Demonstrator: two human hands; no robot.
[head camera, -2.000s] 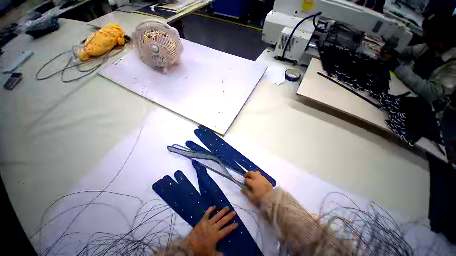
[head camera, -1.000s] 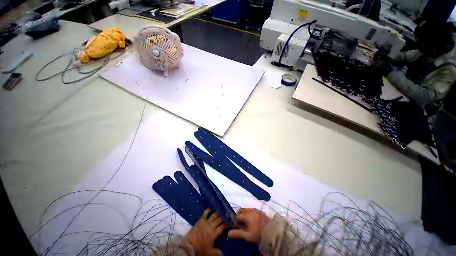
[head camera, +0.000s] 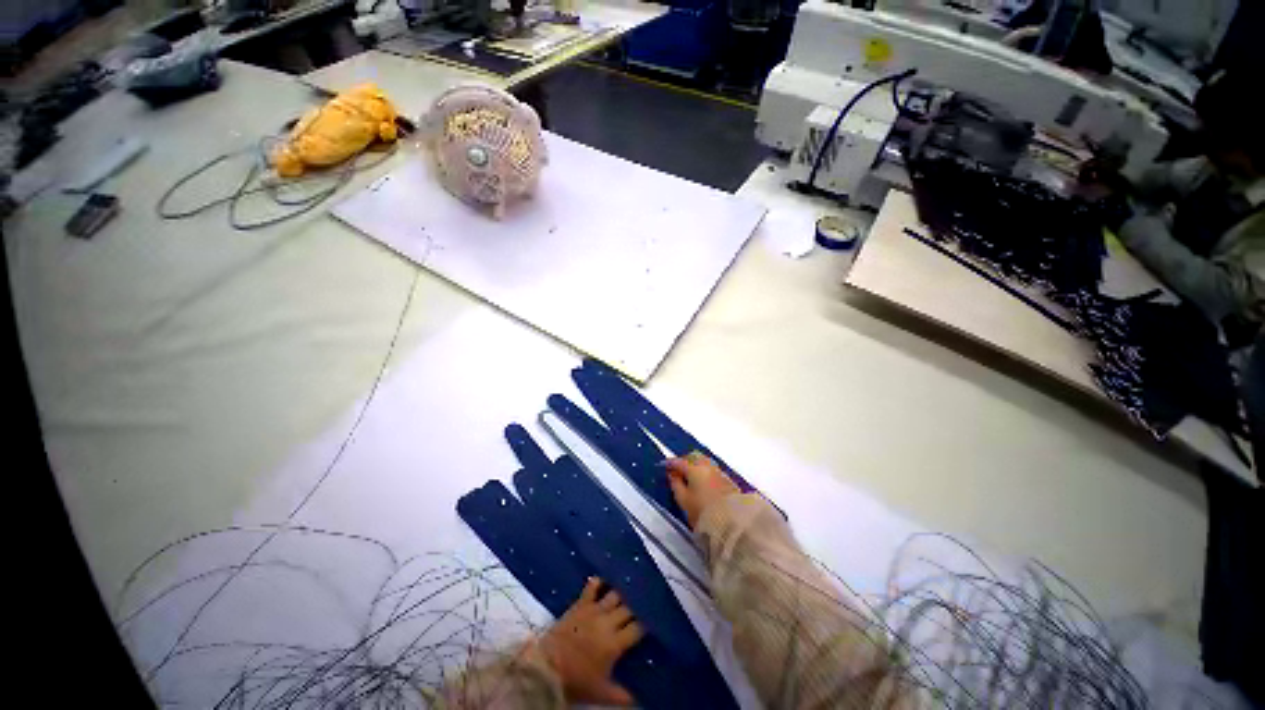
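Note:
Several navy strap pieces (head camera: 516, 538) with tiny pale dots lie fanned on white paper at the lower centre. My left hand (head camera: 597, 642) lies on their near part, fingers spread, pressing them flat. More navy straps (head camera: 608, 394) lie to the right of them. My right hand (head camera: 694, 486) is on this right group, fingertips together at a strap; whether it grips the strap is hard to tell. A strap with a pale grey edge (head camera: 594, 474) runs between the two groups, its near end hidden by my right sleeve.
A white board (head camera: 624, 250) with a small fan (head camera: 486, 150) lies beyond the straps. A yellow-orange cloth bundle (head camera: 337, 132) is far left. Dark threads (head camera: 375, 631) tangle on both near sides. A tape roll (head camera: 835, 233), sewing machine (head camera: 832, 118) and a person's sleeve (head camera: 1179, 250) are right.
My right hand has moved from beside my left hand up and right to the right strap group. A strap now lies flat on the left group. The view has shifted slightly.

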